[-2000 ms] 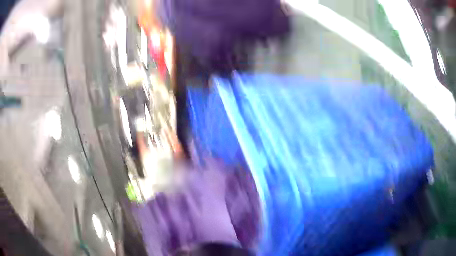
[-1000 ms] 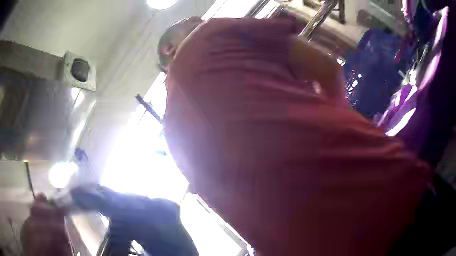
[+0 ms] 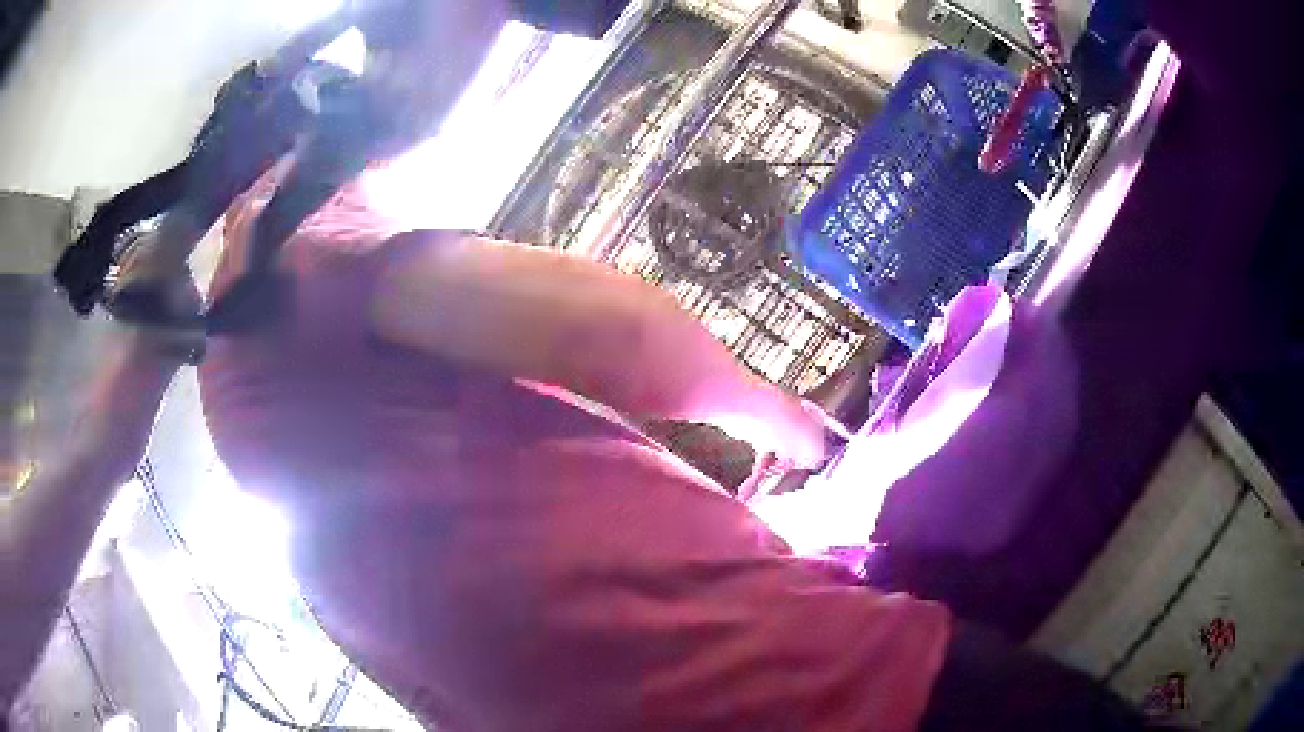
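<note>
Purple fabric (image 3: 987, 458) hangs in a large bunch right of centre, its folds overexposed at the left. A person in a red shirt (image 3: 615, 558) leans across the view. This person's bare forearm (image 3: 558, 315) reaches to the fabric, and the hand is partly lost in glare. A blue lattice crate (image 3: 915, 186) is tilted in view above the fabric. Neither of my hands can be made out. A blurred arm (image 3: 86, 486) shows at the left edge, and I cannot tell whose it is.
A large round fan with a grille (image 3: 729, 215) stands behind the crate. Another person in dark clothing (image 3: 415, 57) is blurred at upper left. A pale panel with red marks (image 3: 1187, 601) is at lower right. The view is strongly tilted, with bright glare at left.
The view has shifted towards the crate, fan and purple fabric, which show more fully. The person in red appears lower and further left, with the forearm now clearly visible across the centre.
</note>
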